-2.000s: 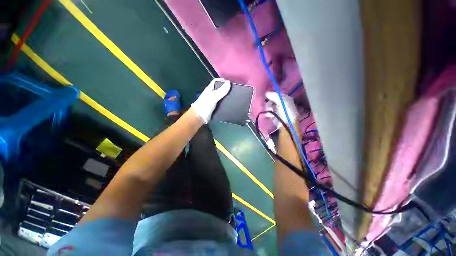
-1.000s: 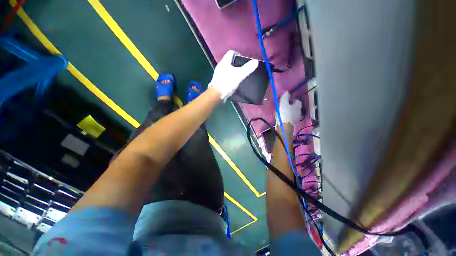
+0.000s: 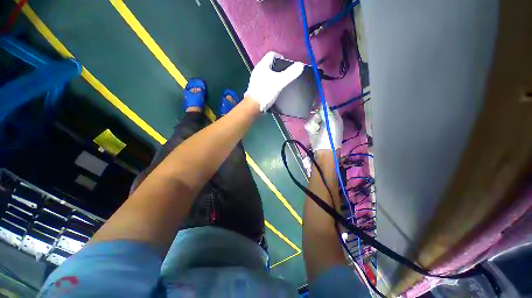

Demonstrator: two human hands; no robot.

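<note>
A flat dark set-top box (image 3: 296, 96) lies over the pink shelf lining (image 3: 256, 26) near the shelf's front edge. My left hand (image 3: 269, 81), in a white glove, grips the box from its front side, thumb and fingers around it. My right hand (image 3: 324, 128), also gloved in white, is at the box's rear corner, with fingers bent around something small at the box's edge; a cable end is possible, but I cannot tell. A long blue cable (image 3: 311, 49) passes in front of the right hand and hides part of it.
A black cable (image 3: 350, 227) loops across my right forearm. Short leads (image 3: 357, 160) crowd the back of the shelf. The grey bench panel (image 3: 431, 87) is on the right. A blue frame (image 3: 35, 87) and dark racks (image 3: 41, 215) stand at the left on the green floor.
The box has moved from over the shelf's front edge further onto the pink shelf, with my left hand still on it. My right hand has moved in from the cables behind to the box's corner.
</note>
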